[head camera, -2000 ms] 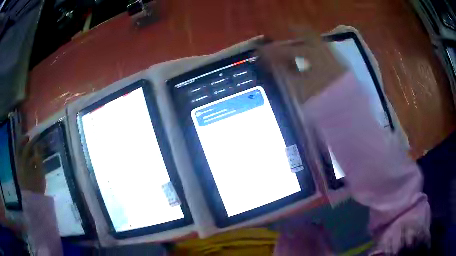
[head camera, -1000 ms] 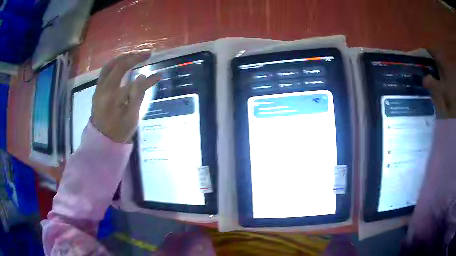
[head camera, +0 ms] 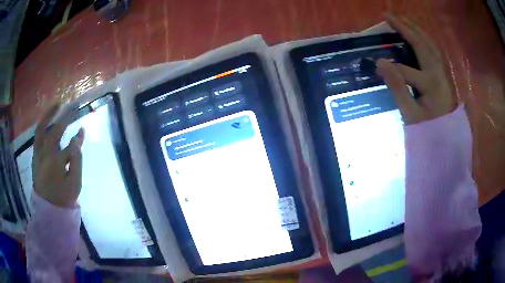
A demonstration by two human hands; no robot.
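Note:
Three tablets lie side by side on white sleeves (head camera: 270, 61). The middle tablet (head camera: 232, 182) shows a dark drop-down panel over a white page, with a barcode label (head camera: 288, 213) near its lower right. The right tablet (head camera: 371, 160) also shows a dark panel. The left tablet (head camera: 108, 182) shows a plain bright screen and a label near its lower right. My left hand (head camera: 58, 160) is bare and empty over the left tablet's upper left, fingers apart and curled. My right hand (head camera: 418, 80) is over the right tablet's top, a dark-tipped finger at its panel; that tablet's right side is hidden.
Part of another tablet (head camera: 25, 166) shows at the far left, behind my left hand. The reddish-orange bench covering (head camera: 188, 27) runs behind the tablets. A small shiny object (head camera: 113, 8) is at the far edge. A yellow floor line (head camera: 386, 268) shows below the right tablet.
The view has turned and shifted. My right hand, cut off by the right edge before, now shows fully over the right tablet. The tablet under my left hand now shows a plain screen without a panel.

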